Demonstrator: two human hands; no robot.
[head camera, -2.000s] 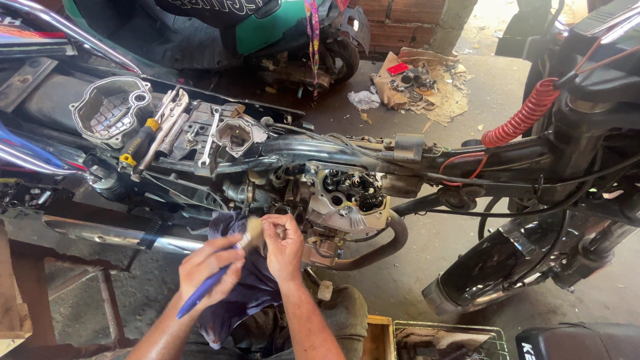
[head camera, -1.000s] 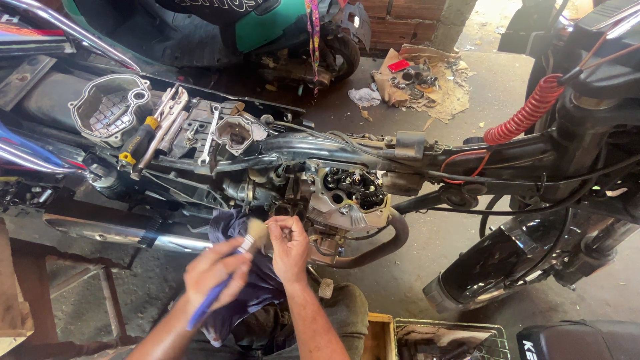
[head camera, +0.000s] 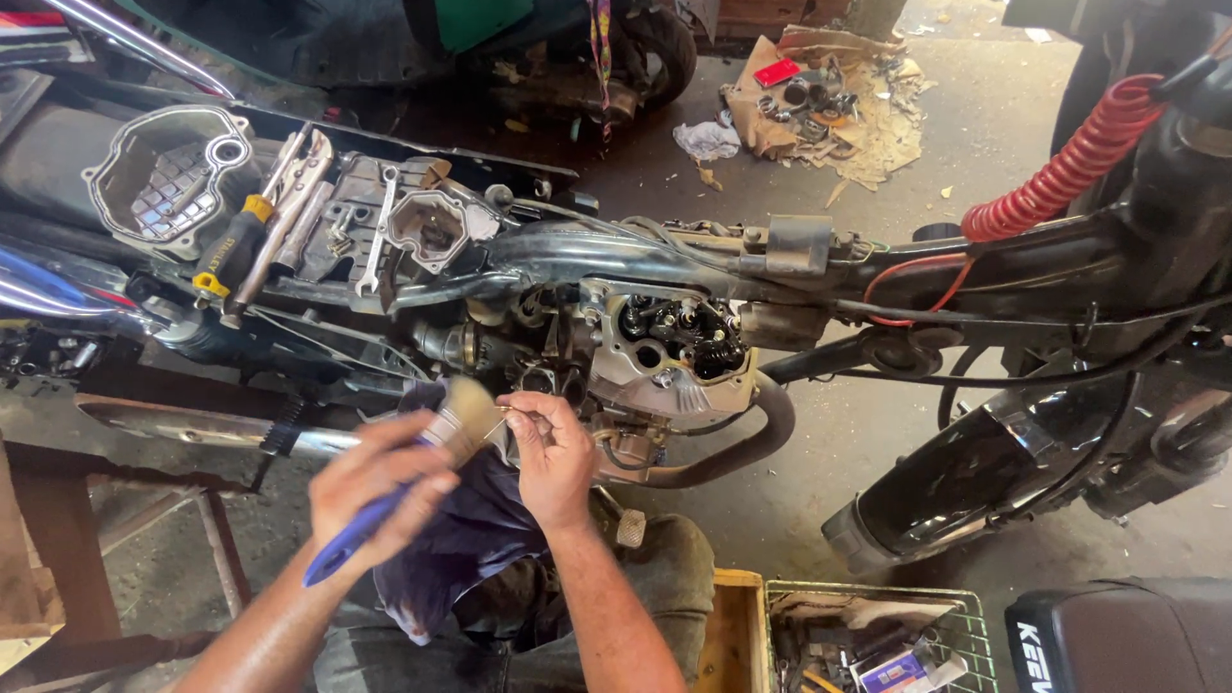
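My left hand (head camera: 385, 481) is closed around a paintbrush with a blue handle (head camera: 351, 539) and pale bristles (head camera: 470, 412); both are blurred. Its bristles are beside the fingertips of my right hand (head camera: 553, 448), which pinch a small, thin metal part (head camera: 500, 414) whose kind I cannot tell. A dark blue cloth (head camera: 452, 558) lies below the hands, over my lap. Just beyond and to the right is the motorcycle's opened cylinder head (head camera: 669, 356), with its dark, oily valve gear exposed.
On the motorcycle frame rest an engine cover (head camera: 106, 178), a Stanley screwdriver (head camera: 231, 245), a wrench (head camera: 378, 236) and a smaller cover (head camera: 395, 223). A red coiled hose (head camera: 1068, 159) hangs right. Parts lie on cardboard (head camera: 881, 144); a wire basket (head camera: 982, 626) stands at the bottom.
The brush has changed its tilt and position slightly beside the small part. My right hand has stayed nearly in place, its fingertips still pinched.
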